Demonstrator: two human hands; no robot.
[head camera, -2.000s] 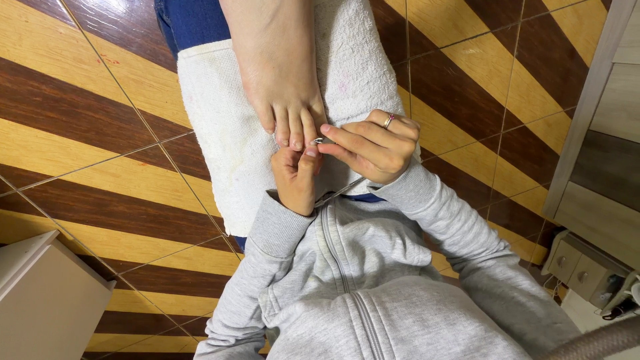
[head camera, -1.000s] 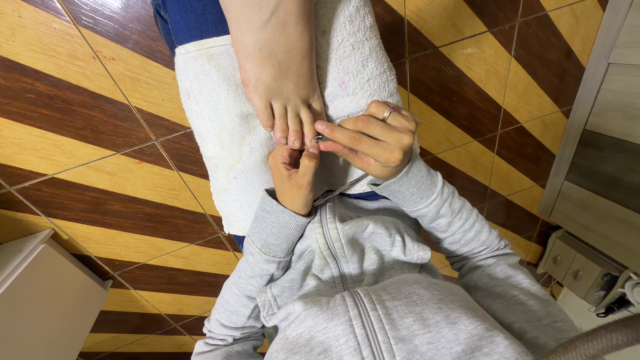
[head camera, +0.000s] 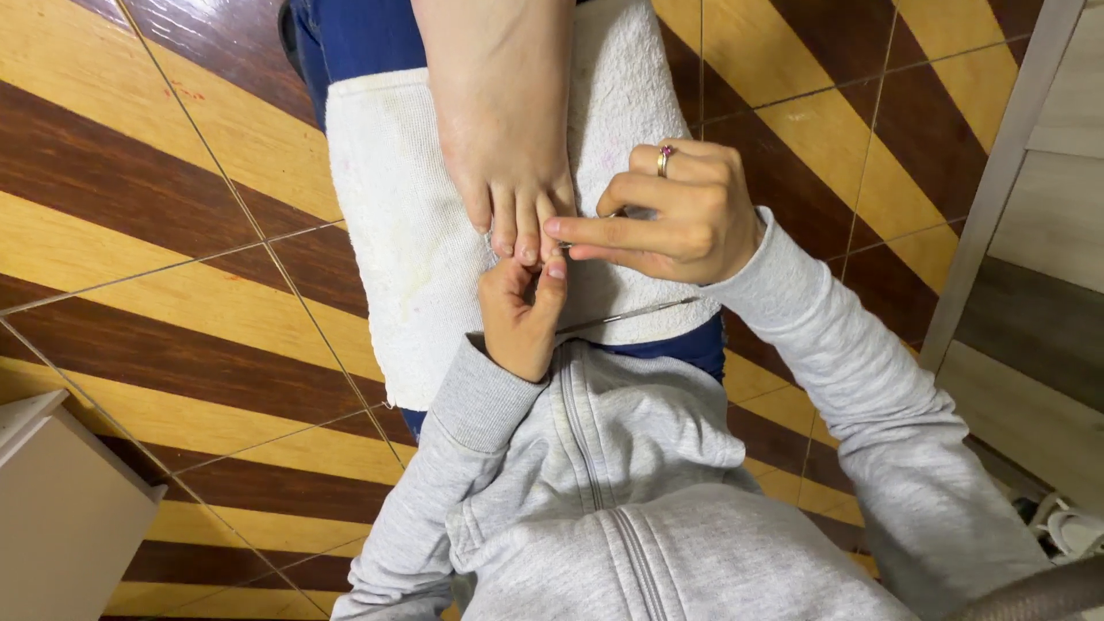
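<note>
A person's bare foot (head camera: 504, 129) rests on a white towel (head camera: 379, 216) laid across my lap, its toes pointing toward me. My left hand (head camera: 522, 310) holds the toe tips between thumb and fingers. My right hand (head camera: 673, 216), with a ring on one finger, grips a small metal tool (head camera: 565, 245), mostly hidden by the fingers; its tip is at the toes on the right side of the foot. Its exact kind cannot be told. A thin metal pedicure tool (head camera: 630, 314) lies on the towel's near part, just below my hands.
Striped brown and yellow floor tiles (head camera: 172, 302) surround my lap. A pale cabinet (head camera: 78, 509) stands at the lower left. Grey wood-look furniture panels (head camera: 1026, 285) run along the right side. A dark hose-like thing (head camera: 1035, 591) crosses the lower right corner.
My right hand's fingers have shifted slightly at the toes. My left hand stays at the toe tips, and the foot has not plainly moved.
</note>
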